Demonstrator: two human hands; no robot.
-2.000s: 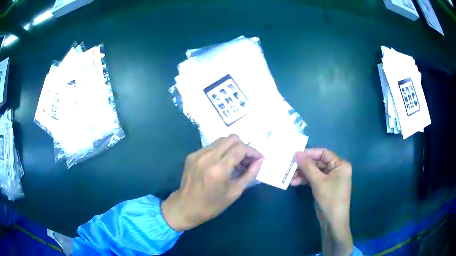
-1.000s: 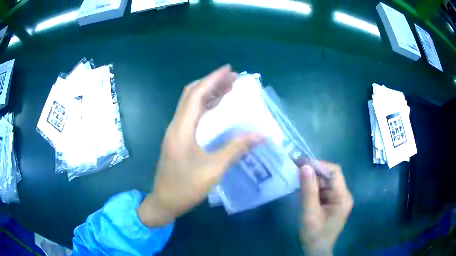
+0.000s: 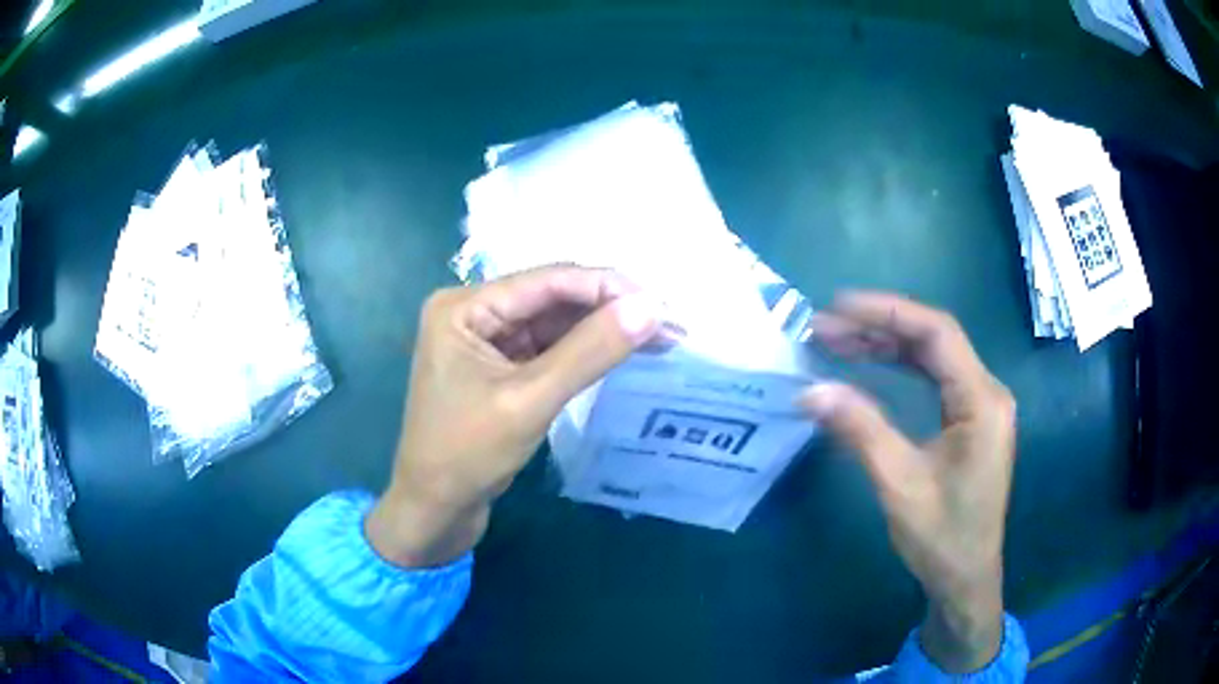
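A leaflet in a clear plastic bag (image 3: pixel 682 441), with a dark-framed printed block, is held tilted over the near end of the centre pile (image 3: pixel 595 194). My left hand (image 3: pixel 515 388) pinches its upper left edge between thumb and fingertips. My right hand (image 3: pixel 922 428) is at its upper right corner, blurred, with thumb and fingers apart; the thumb is at or near the corner, and contact is unclear. The centre pile is white with clear crinkled edges, and its near part is hidden by the bagged leaflet and my left hand.
A fanned pile of bagged leaflets (image 3: pixel 214 307) lies at left. A narrower bagged pile (image 3: pixel 34 454) is at the far left edge. Loose leaflets (image 3: pixel 1080 234) are stacked at right, beside a dark box. White blocks (image 3: pixel 1112 20) are at the far side.
The blurred bagged sheet between my hands now hangs over the near end of the centre pile, its print readable. My left hand has closed to a pinch; my right fingers have spread.
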